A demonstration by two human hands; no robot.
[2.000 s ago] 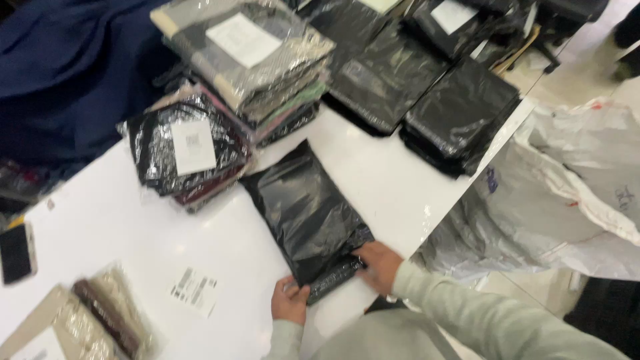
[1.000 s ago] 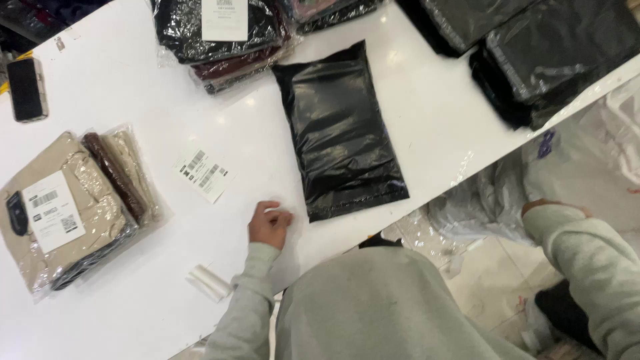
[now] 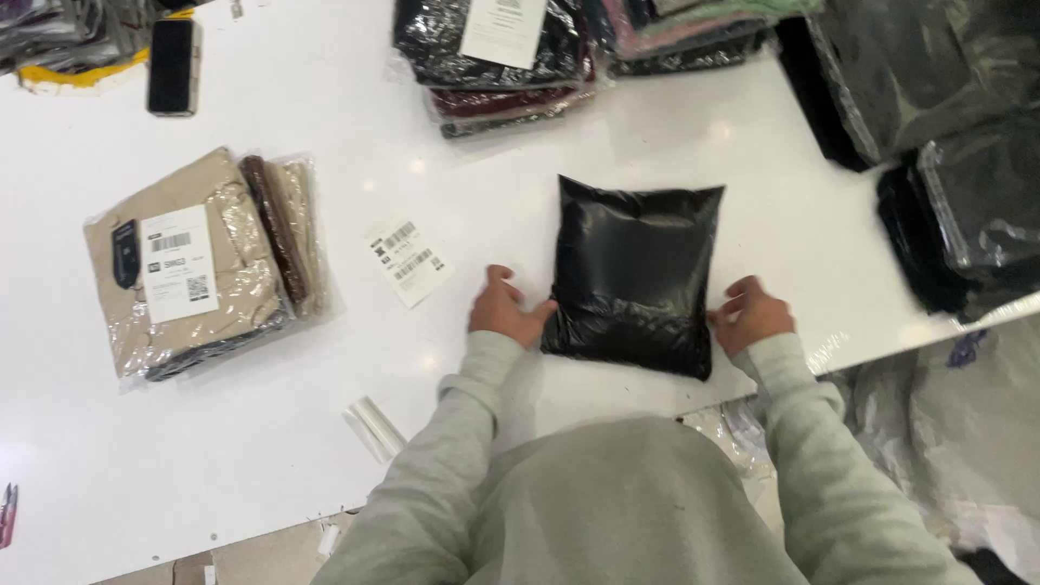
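Note:
A black plastic mailer bag point(image 3: 634, 268) lies flat and plump on the white table point(image 3: 268, 447). My left hand point(image 3: 508, 309) is at its left edge, thumb touching the bag, fingers curled but apart. At the opposite edge is my right hand point(image 3: 749, 315), its fingertips at the bag's side; whether they pinch the plastic cannot be told. A printed label sheet point(image 3: 410, 264) with barcodes lies left of my left hand. Further left are beige garments in clear bags point(image 3: 236, 301), with a white label on top.
Bagged clothes point(image 3: 504, 73) are stacked at the top middle, and black plastic bags point(image 3: 975, 211) are piled at the right. A phone point(image 3: 172, 67) lies top left. Clear strips point(image 3: 374, 429) lie near the front edge, and a large grey plastic sack point(image 3: 975, 422) is below the table's right side.
My right hand has come back from the grey sack to the black mailer's right edge. My left hand now touches its left edge. The mailer now sits turned and looks shorter.

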